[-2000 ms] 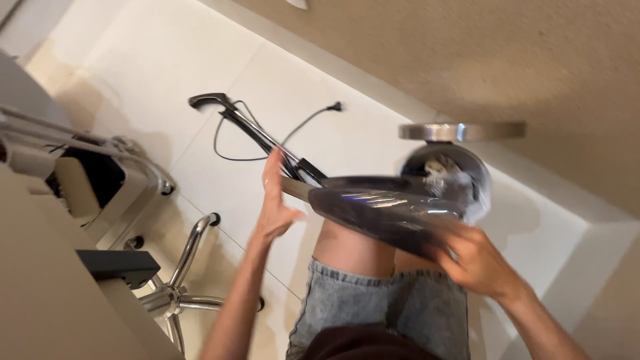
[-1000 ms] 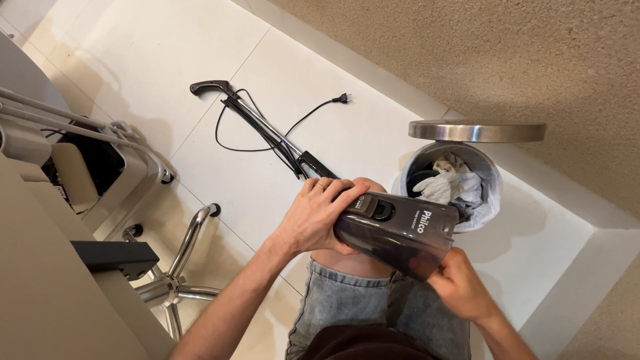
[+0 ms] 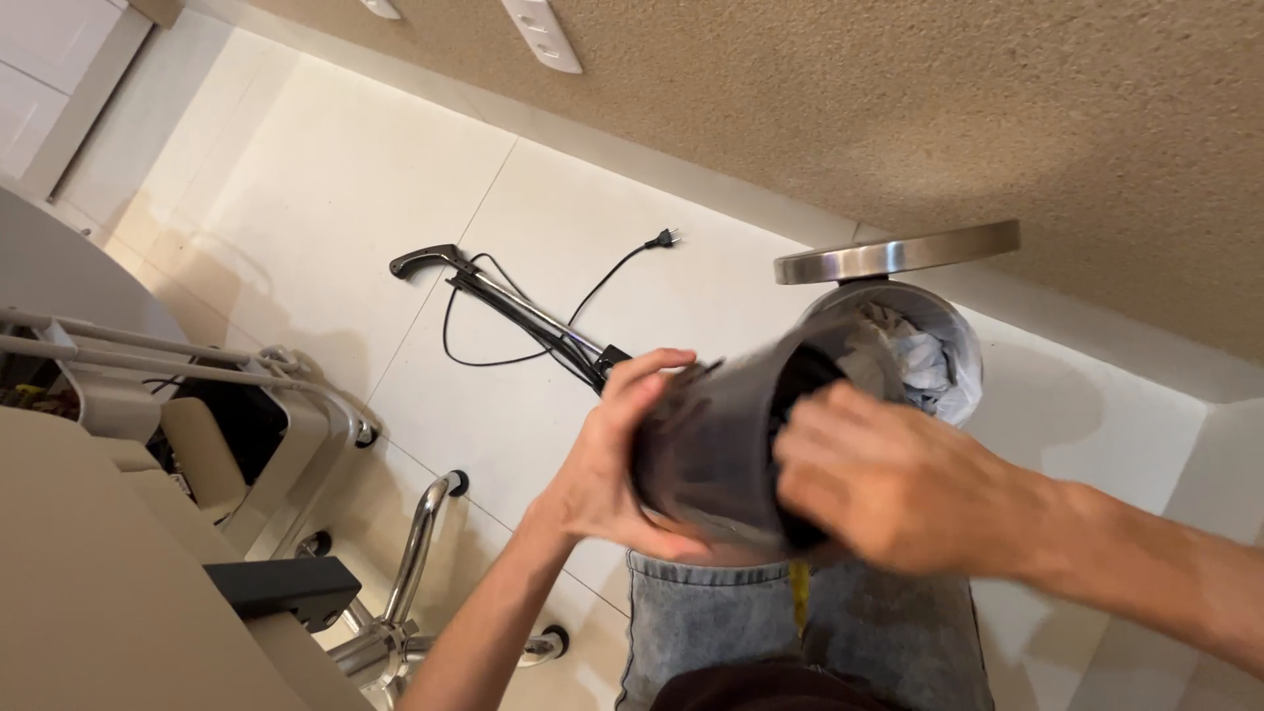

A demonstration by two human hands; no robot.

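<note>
My left hand (image 3: 617,464) grips the closed end of a dark translucent vacuum cleaner dust container (image 3: 706,459), held tilted above my lap. The fingers of my right hand (image 3: 889,474) are at its open mouth, partly inside; motion blur hides what they touch. Just behind the container stands a round trash bin (image 3: 963,341) with a light plastic liner and crumpled pale waste (image 3: 920,360) in it. Its metal lid (image 3: 899,254) is raised. The vacuum's handle and tube (image 3: 528,306) lie on the floor beyond my left hand, with a black power cord (image 3: 449,336) looped around them.
A chair's chrome base (image 3: 410,563) with casters is at lower left, by a dark metal bar (image 3: 286,591) and a beige panel (image 3: 109,602). A wheeled cart (image 3: 296,434) stands at the left. A textured wall (image 3: 889,118) with a white outlet plate (image 3: 543,35) runs behind the bin.
The container has been turned so its open mouth shows at the right. My left hand has shifted to its closed end, and my right hand has moved from its side to the mouth.
</note>
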